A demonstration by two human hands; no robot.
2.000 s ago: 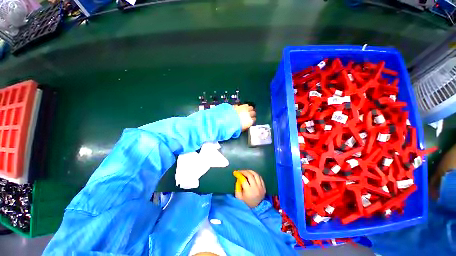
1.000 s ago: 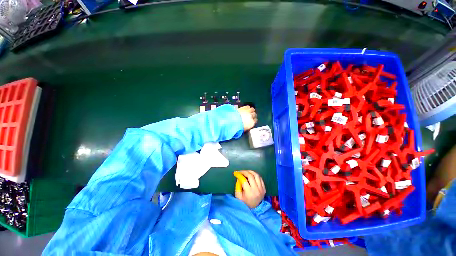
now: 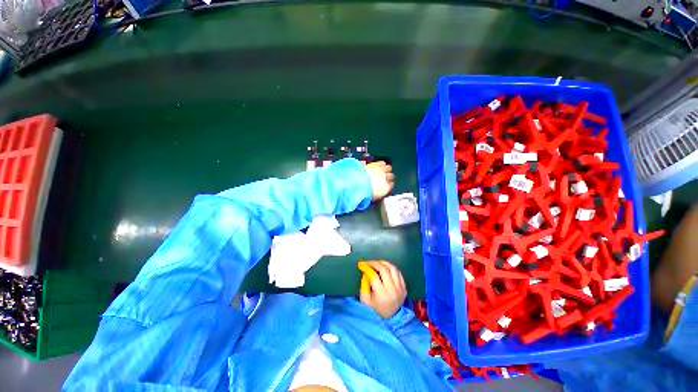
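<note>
My left hand [image 3: 380,180] lies on the dark green surface at the right end of a row of several small modules [image 3: 331,159] with pale squares and thin dark tails. Its fingertips are by a dark spot; whether they hold anything cannot be told. My left sleeve covers the row's near side. My right hand [image 3: 385,289] is curled close to my body, with yellow finger cots showing; the inside of the hand is hidden. A beige-white block with a round end [image 3: 400,209] stands just below my left hand. White wipes [image 3: 304,253] lie left of my right hand.
A blue bin [image 3: 441,222] heaped with red clamps [image 3: 536,230] stands at right, more clamps beneath it. A white fan [image 3: 670,149] and another person's arm [image 3: 681,245] are at far right. Red-orange trays [image 3: 23,184] and a green bin [image 3: 65,314] are at left.
Both my hands stay in nearly the same place. The other person's arm at the right edge has shifted and shows more. The view has shifted slightly.
</note>
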